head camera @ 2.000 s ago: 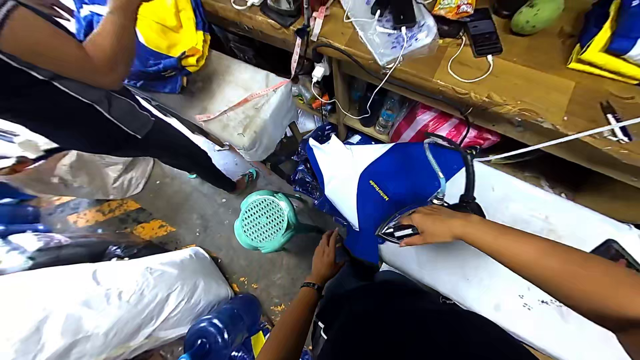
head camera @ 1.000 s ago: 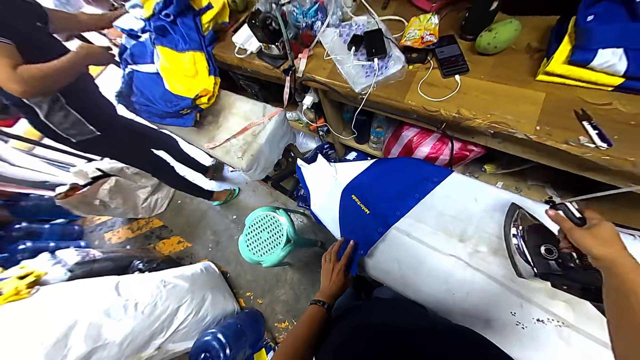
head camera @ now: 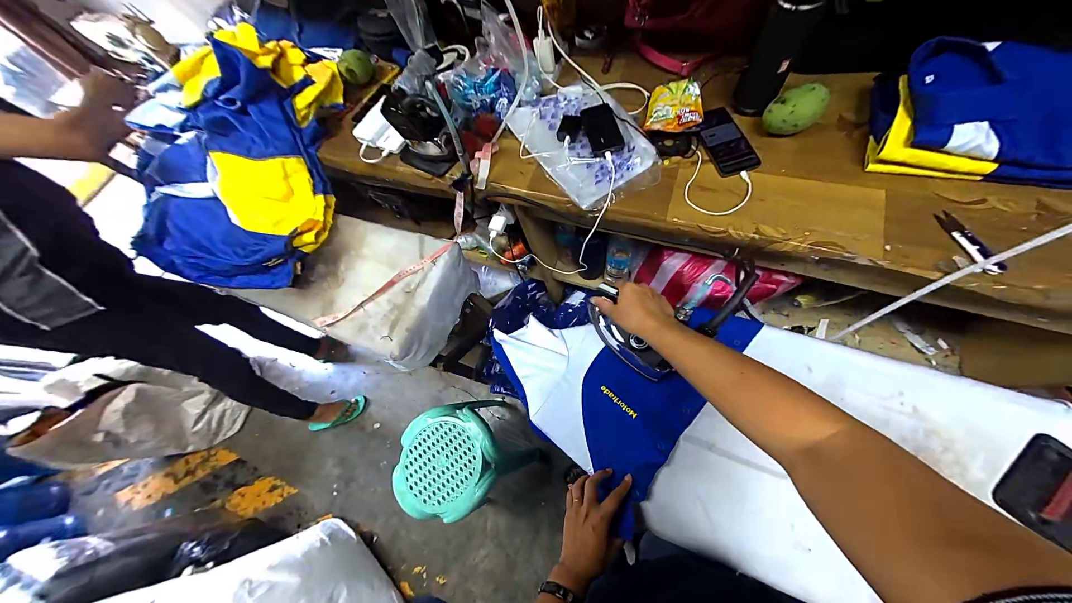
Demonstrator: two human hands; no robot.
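Observation:
My right hand (head camera: 638, 311) grips the handle of a clothes iron (head camera: 628, 345), whose soleplate lies over the upper part of a blue and white garment (head camera: 641, 419). The garment is spread on a long white padded ironing surface (head camera: 779, 469) and bears small yellow lettering. My left hand (head camera: 593, 511) rests with its fingers spread on the garment's near blue edge. Part of the garment's far side is hidden by the iron and my right forearm.
A wooden shelf (head camera: 796, 209) holds a phone (head camera: 727, 142), chargers, a green fruit (head camera: 796, 109) and folded blue and yellow garments (head camera: 988, 117). A green plastic stool (head camera: 444, 465) stands left of the ironing surface. A person (head camera: 100, 293) stands at left by heaped garments (head camera: 243, 167).
One second ago the iron was in my right hand over the bare white surface at right; now it is on the garment at left. My left hand has stayed at the garment's near edge.

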